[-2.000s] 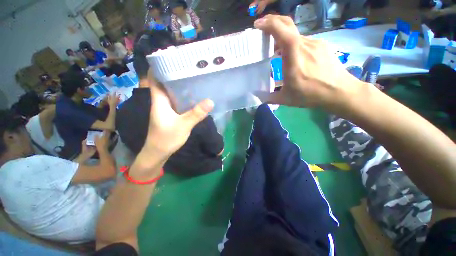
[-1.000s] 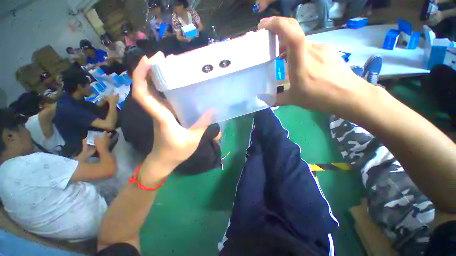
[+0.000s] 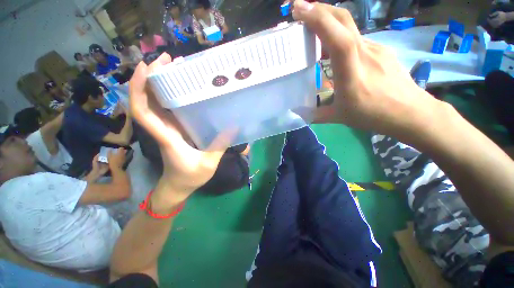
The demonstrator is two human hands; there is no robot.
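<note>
A white housing (image 3: 265, 55) with a ribbed side band and two dark round spots side by side sits on top of a frosted translucent tank (image 3: 253, 112). The two parts are together, held up above my lap and tilted, with the right end higher. My left hand (image 3: 177, 132) holds the left end, fingers behind the housing and thumb under or against the tank. My right hand (image 3: 360, 73) holds the right end, fingers over the housing's top corner and thumb low by the tank. The far side of the appliance is hidden.
Several people sit at the left and back, one in a pale shirt (image 3: 59, 219) close by. A white table (image 3: 394, 45) with blue-and-white boxes stands at the back right. A camouflage trouser leg (image 3: 428, 197) and cardboard (image 3: 414, 253) are at the right, over green floor (image 3: 197, 242).
The appliance has come closer to the camera and looks larger, its left end further left. My left hand has shifted from under the left end to around it. Both hands keep hold.
</note>
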